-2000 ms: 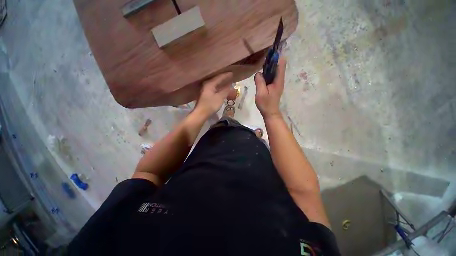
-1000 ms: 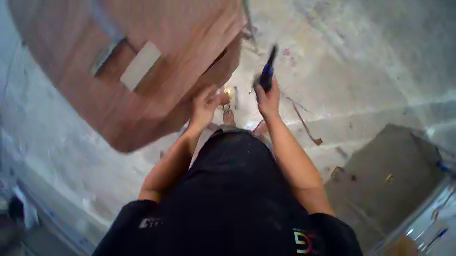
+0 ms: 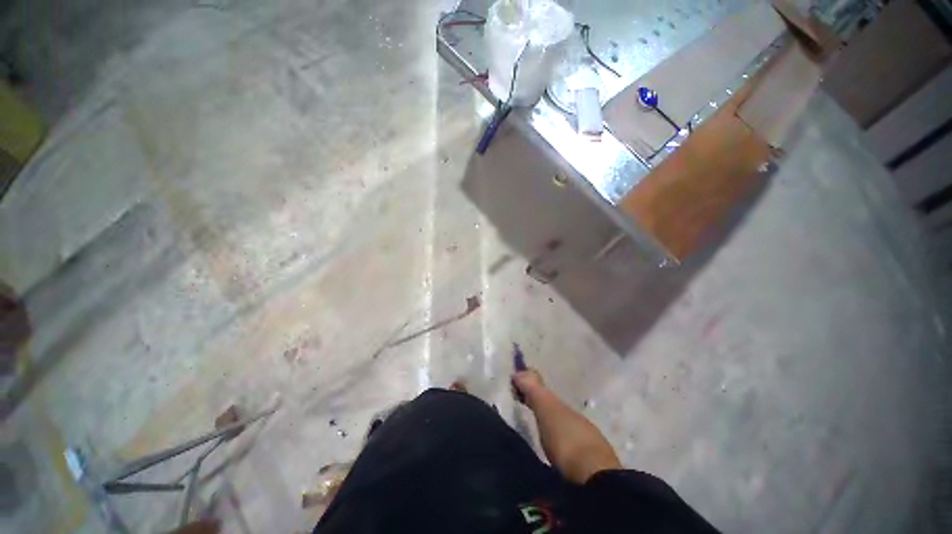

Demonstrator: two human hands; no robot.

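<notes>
My right hand (image 3: 525, 386) is low in the middle of the view, small and blurred. It is closed on a utility knife (image 3: 518, 360) with a dark blue handle, held pointing forward over the floor. Its blade cannot be made out. My left hand is not clearly in view. The curved reddish-brown carcass cannot be made out.
A metal-topped bench (image 3: 600, 162) ahead to the right bears a white bucket (image 3: 527, 47), an orange-brown sheet (image 3: 699, 188) and a blue item (image 3: 647, 97). Thin grey metal legs (image 3: 157, 469) stand at lower left. A narrow offcut (image 3: 449, 318) lies on the stained floor.
The view has swung right, from the carcass to the bench. My left hand has left the carcass and clear view. My right hand, still holding the knife, is lower in the picture.
</notes>
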